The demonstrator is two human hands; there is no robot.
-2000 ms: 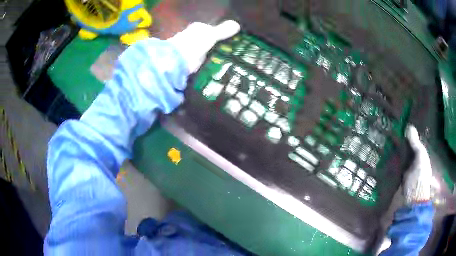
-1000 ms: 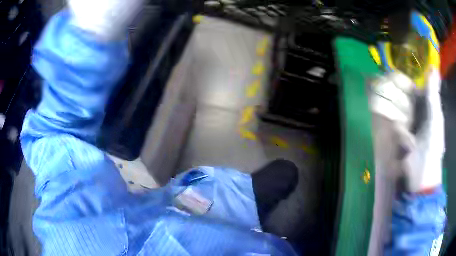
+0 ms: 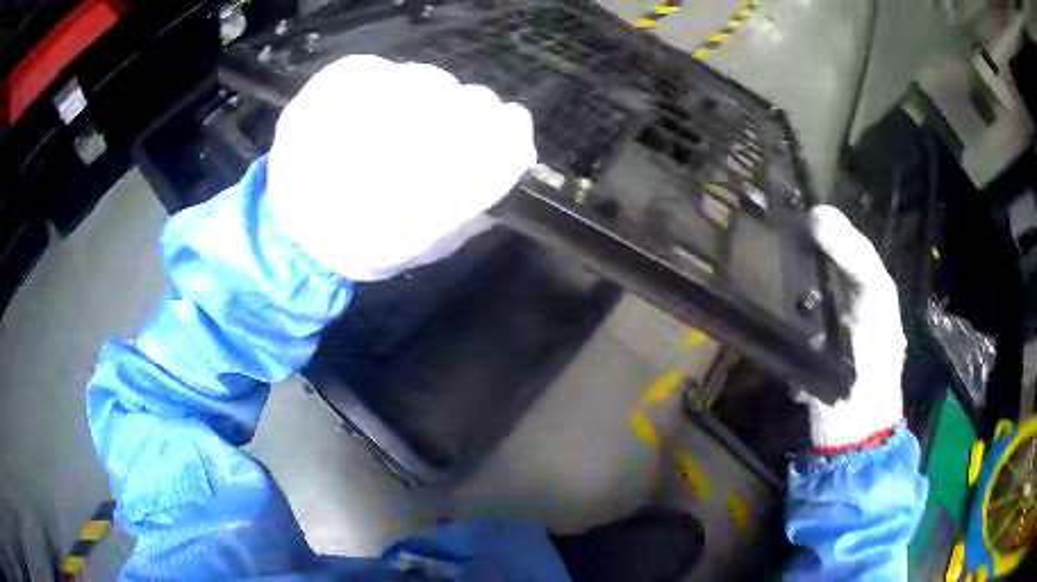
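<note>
A black carrier frame (image 3: 671,273), a dark gridded plate with a thick border and small fasteners, is held tilted in front of me above the floor. My left hand (image 3: 392,165), in a white glove, is closed at its near left edge. My right hand (image 3: 859,330), in a white glove with a red wrist edge, grips its right end. The fingers under the frame are hidden. No green board shows in the frame.
A black bin (image 3: 455,364) stands below the frame. More black bins with a red item (image 3: 57,51) are at upper left. At right are a shiny plastic bag (image 3: 964,347), the green bench mat (image 3: 953,449) and a yellow and blue fan (image 3: 1012,500). Yellow-black tape marks the floor.
The view has turned away from the bench, where both hands were at a carrier with a green board. A dark carrier is now between both hands over the bins; the fan has shifted to the lower right.
</note>
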